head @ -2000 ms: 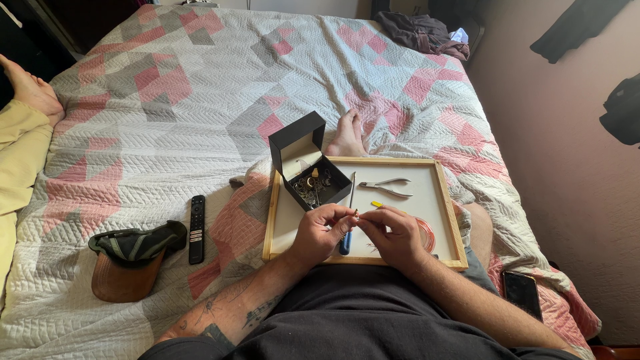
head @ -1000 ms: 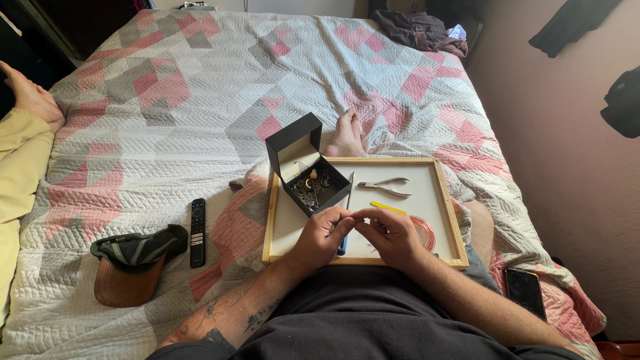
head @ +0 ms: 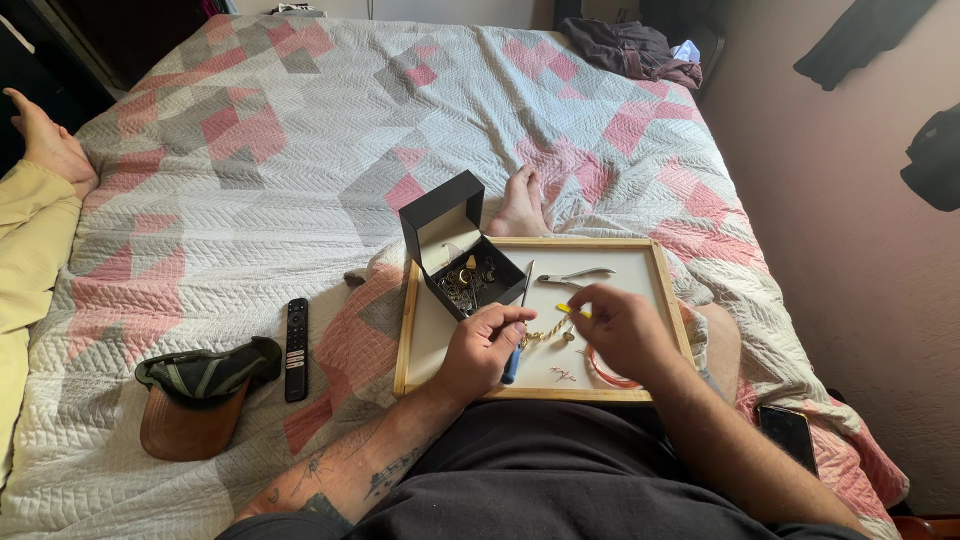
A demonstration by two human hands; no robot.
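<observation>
A gold-coloured twisted chain (head: 555, 330) spans the gap between my hands, over a wood-framed white tray (head: 671, 300). My left hand (head: 480, 349) pinches one end between thumb and fingertips; my right hand (head: 626, 330) holds the other. Under my left fingers lies a screwdriver with a blue handle (head: 512, 365). A yellow strip (head: 574, 309) is partly behind my right fingers, with a small round metal piece (head: 568, 336) below. Nippers (head: 576, 277) lie farther back. Coiled red wire (head: 607, 373) and short wire bits (head: 561, 373) lie near the front edge. An open black box (head: 480, 289) holds jewellery.
The tray rests on my lap on a quilted bed (head: 300, 187). To the left are a remote control (head: 296, 349) and a cap (head: 199, 397); a phone (head: 787, 435) lies right. Another person's foot (head: 52, 146) is at the far left. Bunched clothes (head: 634, 49) lie at the back.
My hands were together at the fingertips and have moved apart, with the chain now showing between them. The round metal piece and the wire bits have come into sight.
</observation>
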